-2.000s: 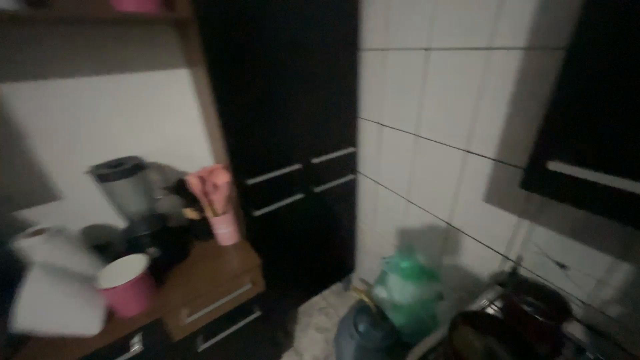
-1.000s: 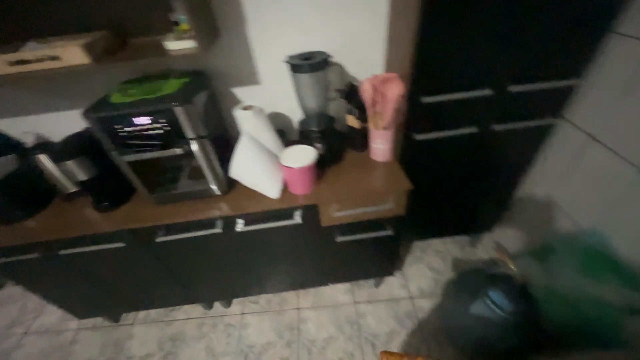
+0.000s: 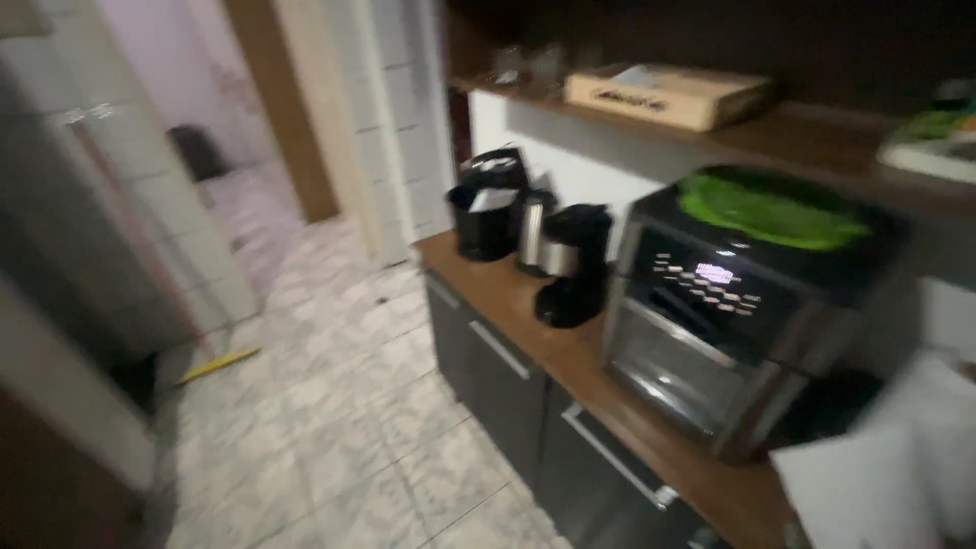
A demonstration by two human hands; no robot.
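Note:
Neither of my hands shows in the head view. A black countertop oven [image 3: 686, 305] with a lit display stands on the brown wooden counter [image 3: 526, 320], and a green item [image 3: 770, 210] lies on its top. Left of it are a black coffee maker [image 3: 576, 263], a silver and black cylindrical container [image 3: 534, 232] and a black bin-like container [image 3: 486, 225] with something white in it. White paper [image 3: 854, 488], probably from a paper towel roll, shows at the lower right. The picture is blurred.
A wooden box [image 3: 663, 95] sits on the shelf [image 3: 801, 141] above the counter. Dark cabinets [image 3: 496, 389] with metal handles stand below. A yellow-headed broom or squeegee [image 3: 219, 366] leans at the left on the tiled floor [image 3: 328, 427], near a doorway.
The view has swung far to the left, from the dark tall cabinet and tiled corner to the oven, the counter's far end and a doorway. No hand shows in any frame.

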